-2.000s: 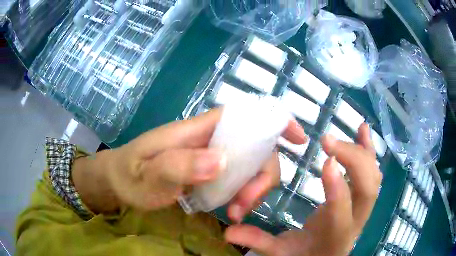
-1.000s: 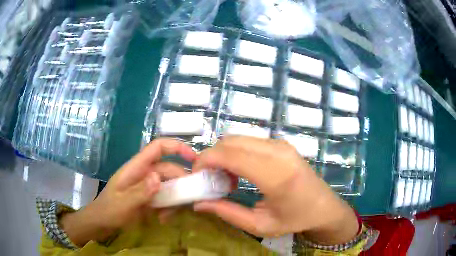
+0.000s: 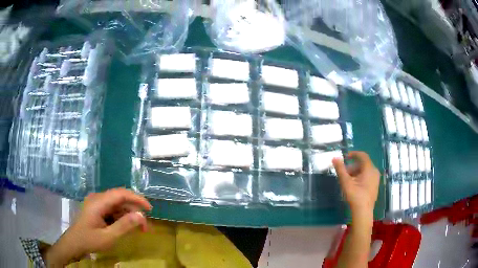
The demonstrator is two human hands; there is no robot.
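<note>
White units (image 3: 229,124) lie in the pockets of a clear blister tray (image 3: 137,180) in front of me. My right hand (image 3: 359,178) is at the tray's right side. Its thumb tip is at the right end of the white unit (image 3: 323,162) in the lowest filled pocket of the right column. Its thumb and finger are apart, and the unit lies in the pocket. My left hand (image 3: 112,220) is below the tray's left corner, fingers curled with a gap to the thumb; I see nothing held. A bright patch shows in the tray's front row, object or glare unclear.
Stacked clear trays (image 3: 52,125) with thin rods stand left. A bag of white pieces (image 3: 249,26) and crinkled clear bags (image 3: 361,44) lie behind. A second tray of white units (image 3: 406,152) lies right. A red stool (image 3: 395,243) is below the bench's front edge.
My hands held a white unit together; now they are apart. My right hand has moved right to the tray, where a white unit fills the formerly empty right-column pocket. The view has shifted.
</note>
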